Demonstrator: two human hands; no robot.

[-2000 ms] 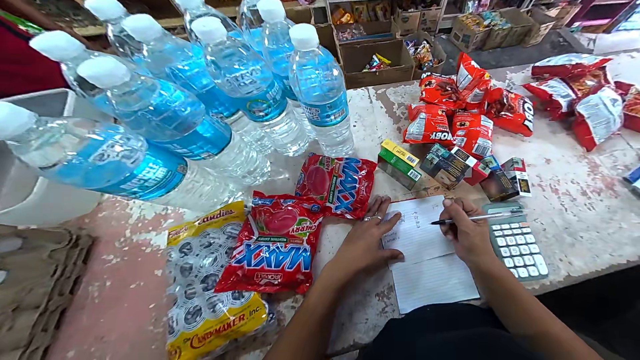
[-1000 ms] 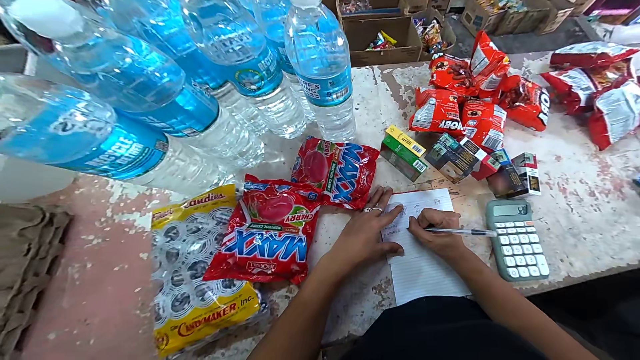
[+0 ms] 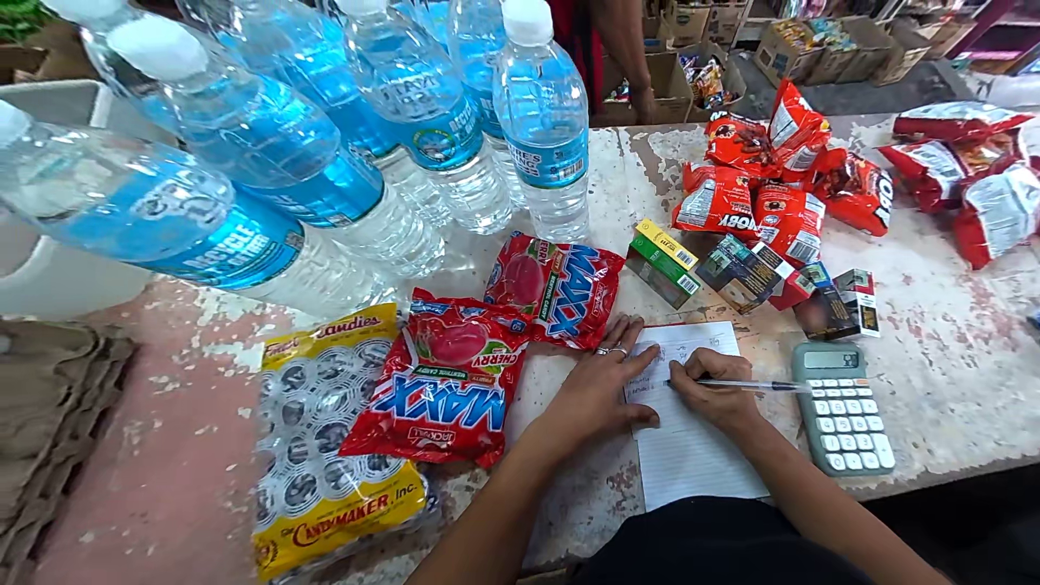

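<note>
My right hand grips a ballpoint pen, its tip on a lined paper pad that bears handwriting. My left hand, with rings on one finger, lies with fingers spread on the pad's left edge. A grey-green calculator lies right of the pad. Left of my left hand are two red bags of Maxx candy and a yellow and clear candy pack. Several small boxes lie beyond the pad, with red snack packs behind them.
Large water bottles crowd the left of the worn painted table. A white bin and stacked brown cardboard trays are at far left. More red snack packs lie far right. Another person's arm hangs beyond the table, near cardboard boxes.
Another person's arm has come into view beyond the bottles. The pen stays in my right hand over the pad, and my left hand remains on the paper.
</note>
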